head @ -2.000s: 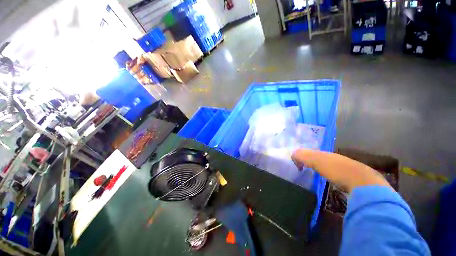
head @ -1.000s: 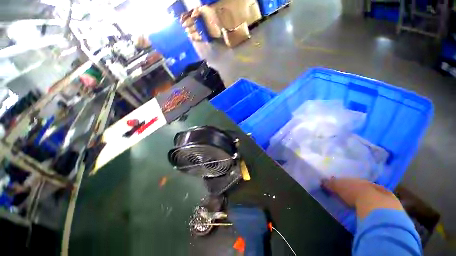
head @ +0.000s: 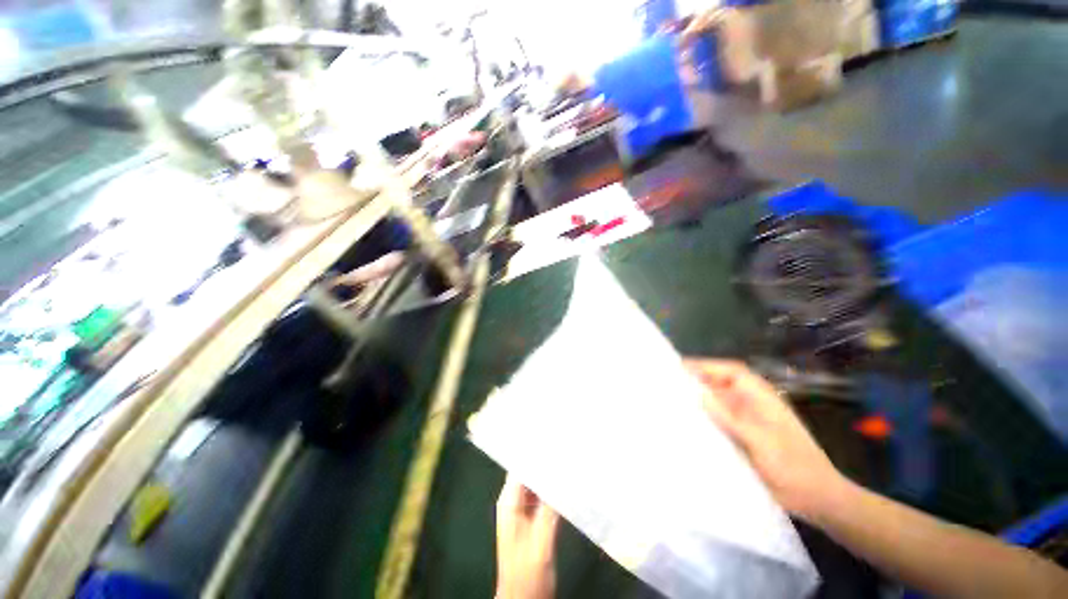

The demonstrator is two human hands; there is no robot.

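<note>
A white protective sheet (head: 638, 433) is held up over the dark green bench, its far corner pointing away from me. My right hand (head: 755, 427) grips its right edge. My left hand (head: 524, 532) is at its lower left edge, with fingers partly hidden behind the sheet. The blue soldering gun (head: 914, 433) with an orange-red trigger lies blurred on the bench to the right of my right hand.
A black round fan (head: 814, 275) stands at the back right of the bench. A blue crate (head: 995, 252) with white sheets is at the right. A white board (head: 556, 240) holds red and black wires. A yellowish rail (head: 436, 439) runs along the bench's left side.
My right hand has moved from the blue crate to above the bench and now holds a white sheet. My left hand has come into view. The view has turned left.
</note>
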